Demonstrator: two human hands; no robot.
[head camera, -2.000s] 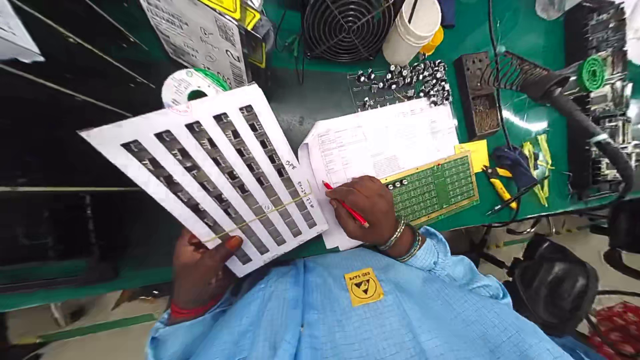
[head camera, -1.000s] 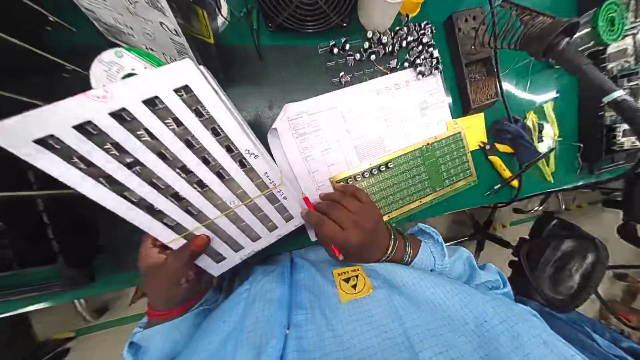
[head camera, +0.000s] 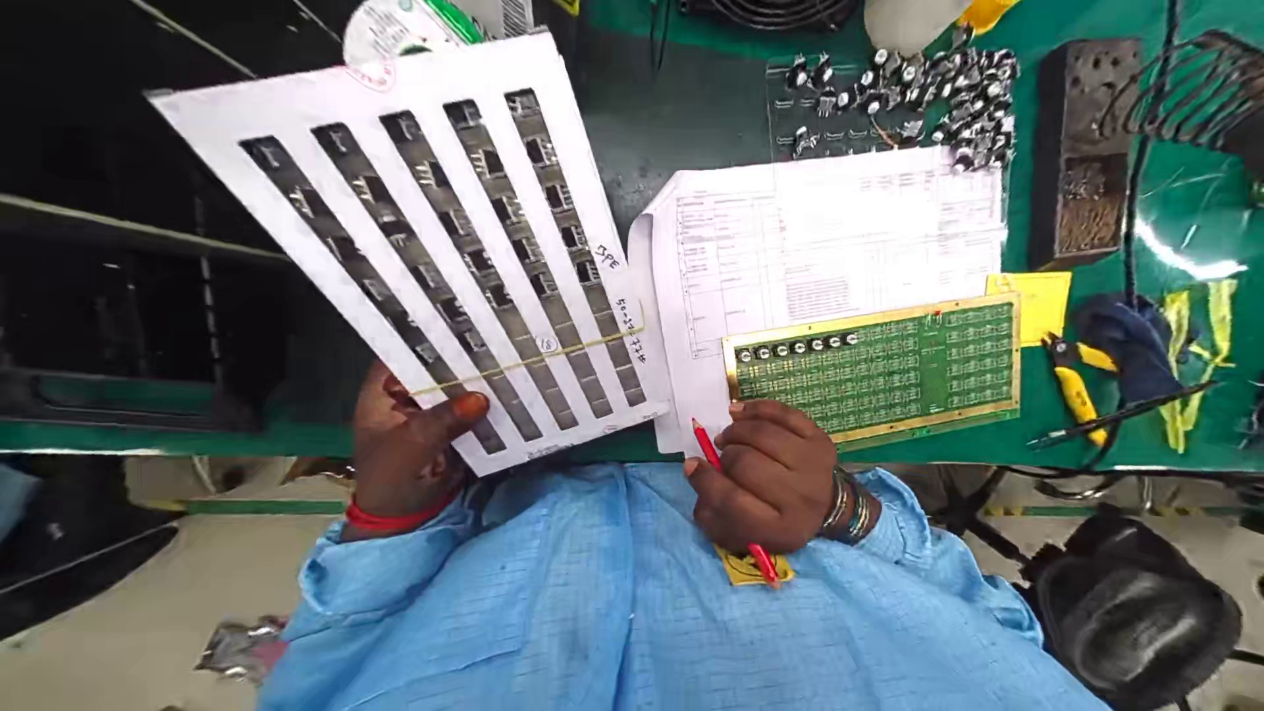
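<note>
My left hand (head camera: 420, 439) grips the lower left corner of a white slotted card tray (head camera: 415, 237), held tilted above the bench, with small parts showing in its slots and a rubber band around it. In my right hand (head camera: 770, 474) is a red pencil (head camera: 707, 446), its upper end toward the printed sheets (head camera: 839, 237). Right beside that hand lies a green circuit board panel (head camera: 889, 370) with a gold-coloured border and a row of several round black components at its upper left, partly over the sheets.
Many small black-and-silver components (head camera: 928, 94) lie behind the sheets. To the right are a soldering iron stand (head camera: 1086, 148), a yellow pad (head camera: 1032, 301), yellow-handled cutters (head camera: 1076, 390) and a dark cloth (head camera: 1131, 341). A spool (head camera: 400, 30) stands behind the tray.
The slotted tray, still in my left hand, has tipped to a steeper slant. My right hand has shifted off the circuit board's near left corner, still holding the red pencil.
</note>
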